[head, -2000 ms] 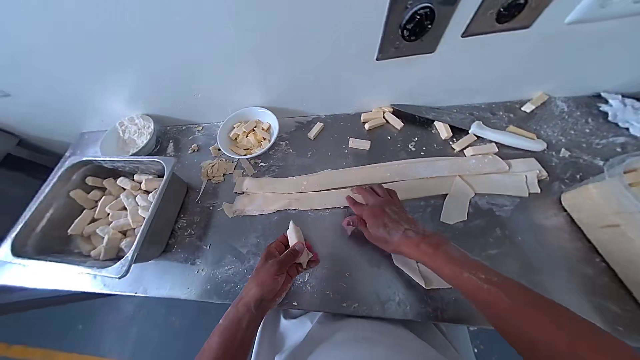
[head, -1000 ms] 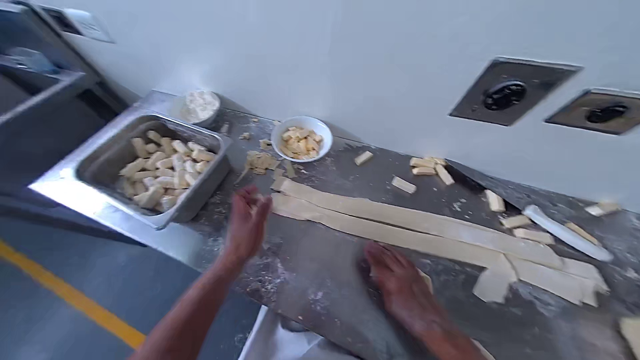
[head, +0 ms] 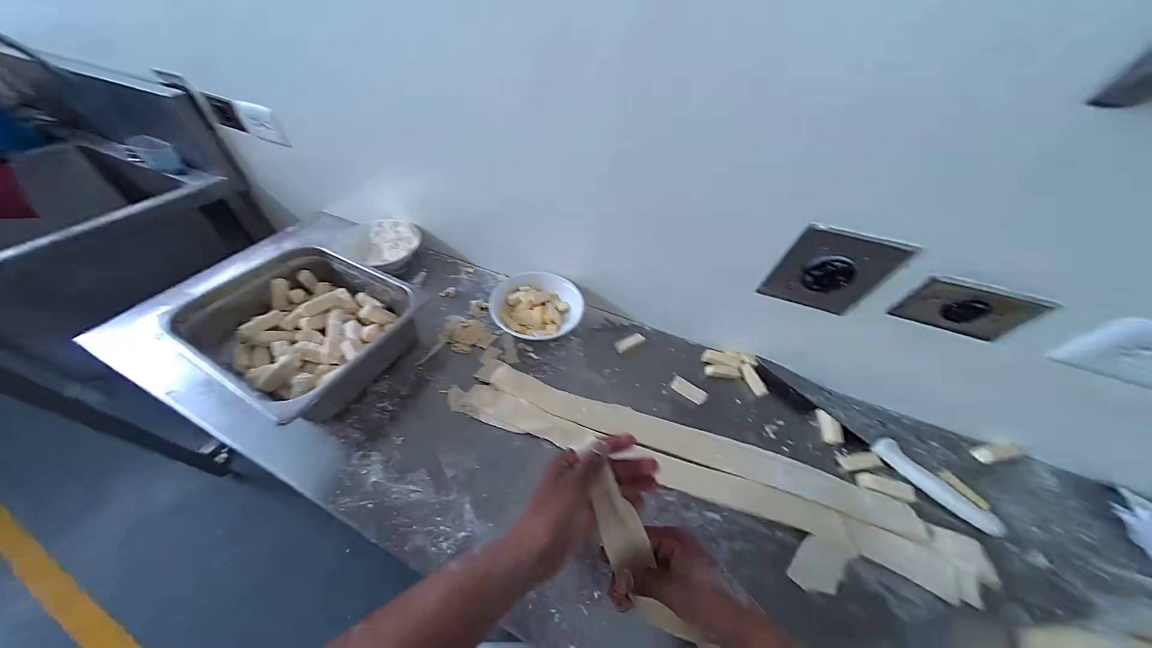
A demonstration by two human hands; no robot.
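Note:
Near the worktop's front edge my left hand and my right hand hold a short dough strip between them, above the surface. The left fingers grip its upper end, where a pale piece shows that I cannot make out. The right fingers are at its lower end. Behind the hands, two long flat dough strips lie side by side, with a small dough piece overlapping the nearer one. More dough shows partly below my right hand. To the left, a metal pan holds several dough-wrapped sticks.
A white bowl of cheese-like pieces and a bowl of flour stand by the wall. Loose pale sticks lie about. A knife with a white handle lies at the back right. A metal sink is at far left.
The stick my left hand held two seconds ago is no longer in view there; one second ago that hand was beside the pan. Now both hands hold a dough strip. The view has swung left.

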